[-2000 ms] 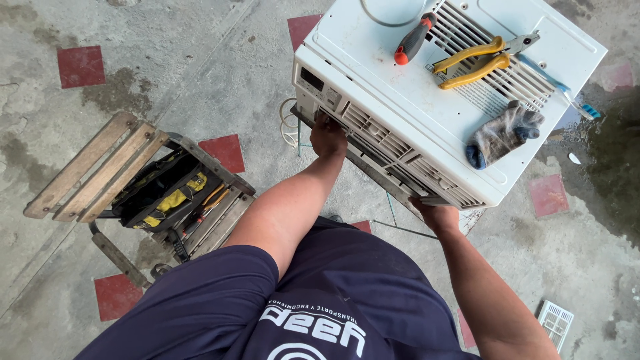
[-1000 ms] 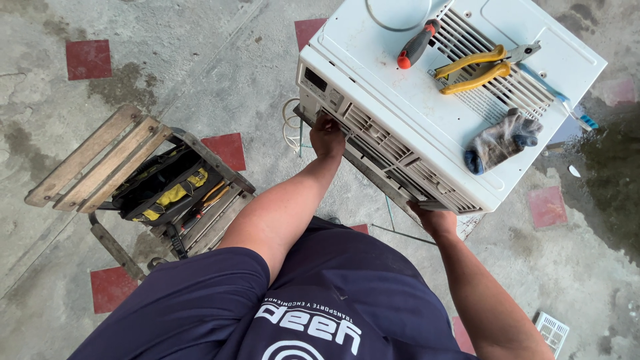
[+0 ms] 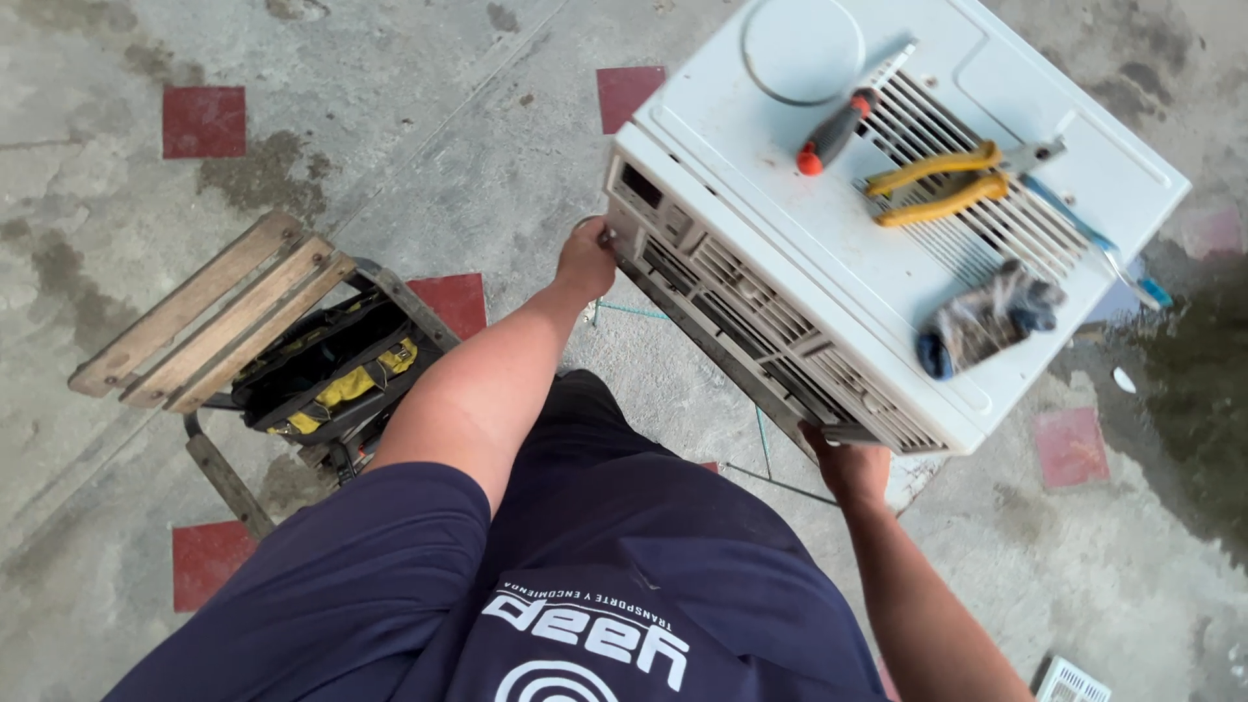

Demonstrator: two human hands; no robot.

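Observation:
A white window air conditioner (image 3: 780, 205) stands tilted across the upper right, its louvred front toward me. My left hand (image 3: 588, 261) is at the left end of that front, fingertips at its lower corner. At the right end, my right hand (image 3: 850, 468) has its fingers on the lower edge of the front, partly hidden. On the casing lie a screwdriver with a grey and red handle (image 3: 837, 132), yellow-handled pliers (image 3: 941, 185), a blue brush (image 3: 1077, 224), a stained work glove (image 3: 990, 317) and a wire loop (image 3: 746, 49).
To the left, a wooden slatted folding chair (image 3: 229, 307) holds a black and yellow tool bag (image 3: 341, 380). Thin green cord (image 3: 763, 444) shows below the unit. A white grille piece (image 3: 1071, 682) lies on the concrete floor at lower right, and a wet patch (image 3: 1199, 390) is at the right.
My left hand has moved left, from under the front panel's louvres to its left end. My right hand stays at the right end.

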